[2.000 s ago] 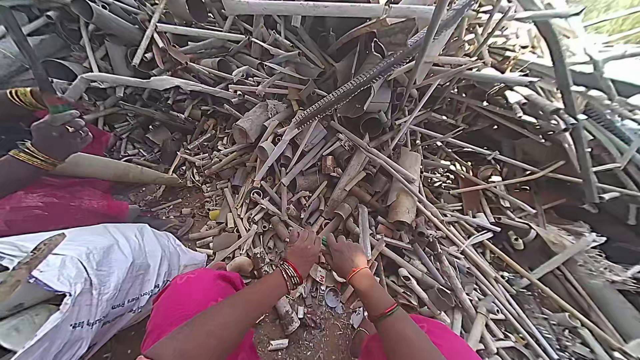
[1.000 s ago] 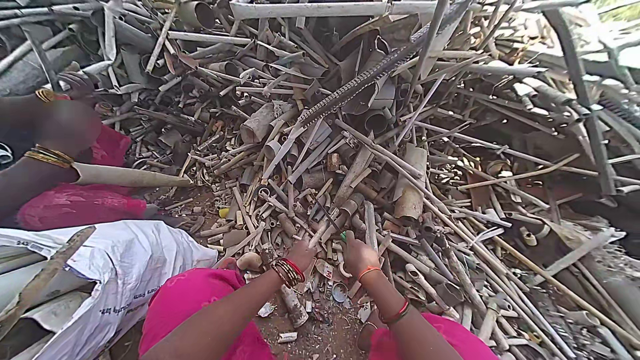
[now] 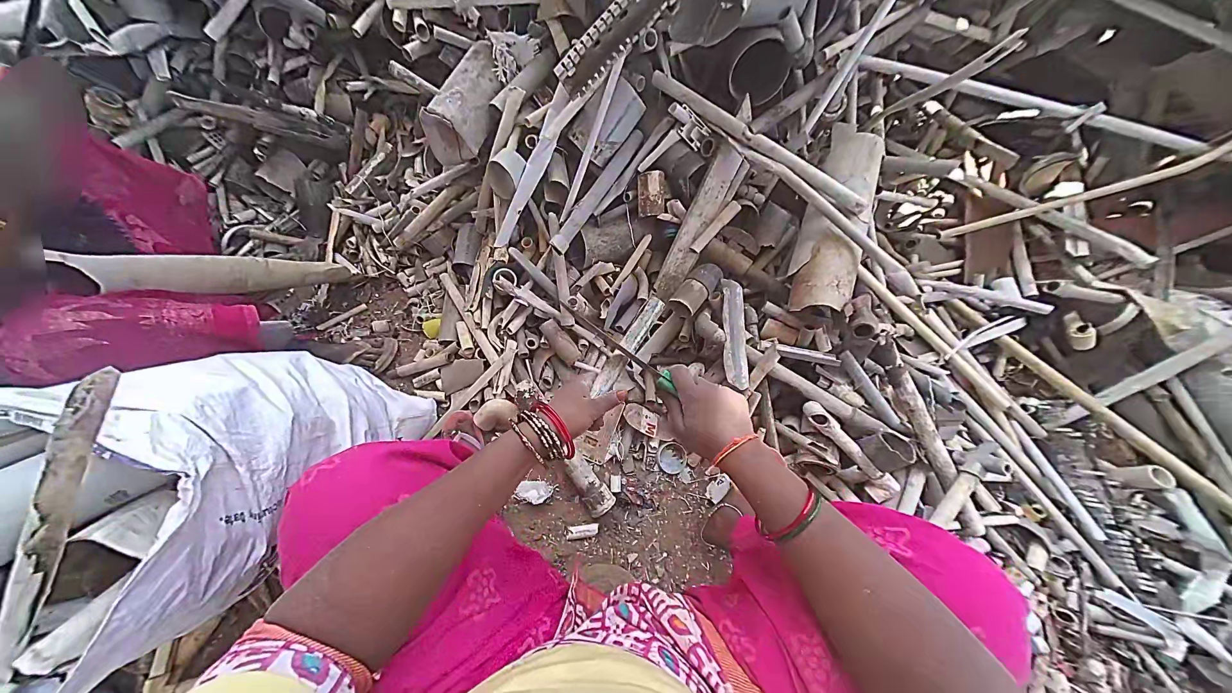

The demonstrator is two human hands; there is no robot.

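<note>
My right hand (image 3: 710, 412) is closed on the green handle (image 3: 666, 382) of a thin, dark-bladed tool, likely a knife. Its blade (image 3: 616, 348) points up and left over the scrap. To its left is my left hand (image 3: 584, 404), with bangles at the wrist, at the lower end of a pale pipe piece (image 3: 635, 337); whether the fingers grip it cannot be told. Just below the left hand a short, dirty pipe piece (image 3: 589, 486) lies on the soil.
A large heap of scrap pipes (image 3: 828, 250) spreads ahead and right. At left stands a white woven sack (image 3: 260, 423) with pipe pieces in it. Beyond it another person (image 3: 135, 318) in pink sits by a long, wide pipe (image 3: 212, 273).
The view has tilted down and closer to the heap. The dark blade, not distinct before, now shows above my right hand. The other person's hands have left the view.
</note>
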